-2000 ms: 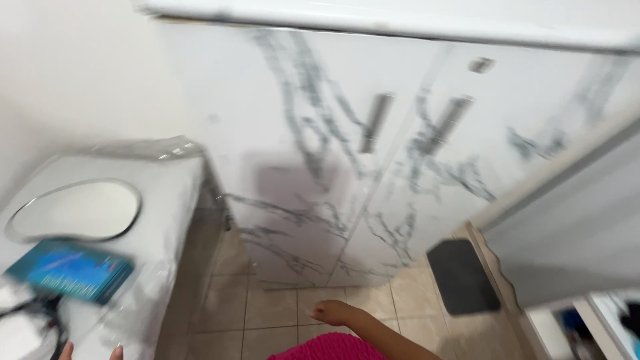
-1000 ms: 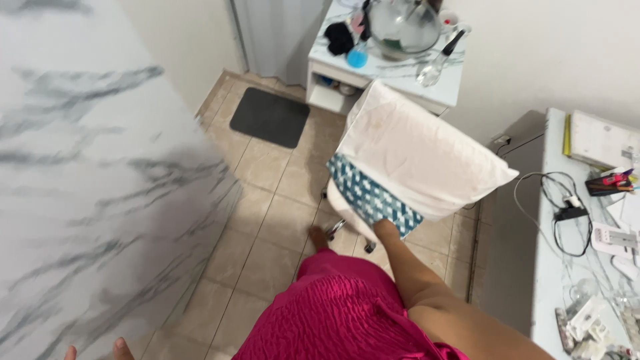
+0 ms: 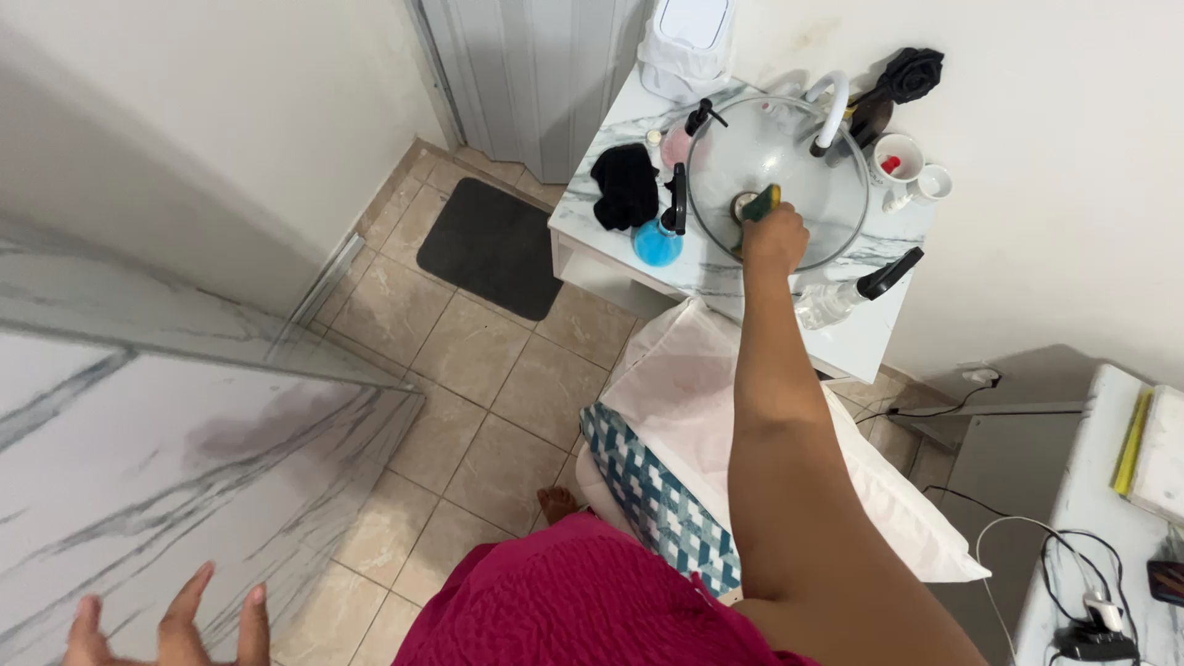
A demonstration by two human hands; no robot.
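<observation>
My right hand (image 3: pixel 777 240) reaches into a round glass vessel sink (image 3: pixel 832 227), its fingers closed on a green and yellow sponge (image 3: pixel 763 203) beside the drain. A white faucet (image 3: pixel 833 109) curves over the bowl's far side. Around the bowl stand a pump bottle of pink liquid (image 3: pixel 677 146), a spray bottle of blue liquid (image 3: pixel 658 243), a clear spray bottle (image 3: pixel 826 305) and a white cup (image 3: pixel 897 159) holding something red. My left hand (image 3: pixel 171 629) shows at the bottom left with fingers apart, near a marble-patterned surface (image 3: pixel 231 462), holding nothing visible.
A black cloth (image 3: pixel 624 187) and a lidded white bin (image 3: pixel 686 46) share the marble-patterned counter (image 3: pixel 592 208). White and teal-patterned cushions (image 3: pixel 680 388) rest on a chair below. A dark mat (image 3: pixel 492 248) lies on the tiles. At right, a desk (image 3: pixel 1064 518) carries cables (image 3: pixel 1054 527).
The view has swung from the marble-patterned cabinet to the sink counter. My right arm now extends over the chair to the bowl, with the sponge in hand.
</observation>
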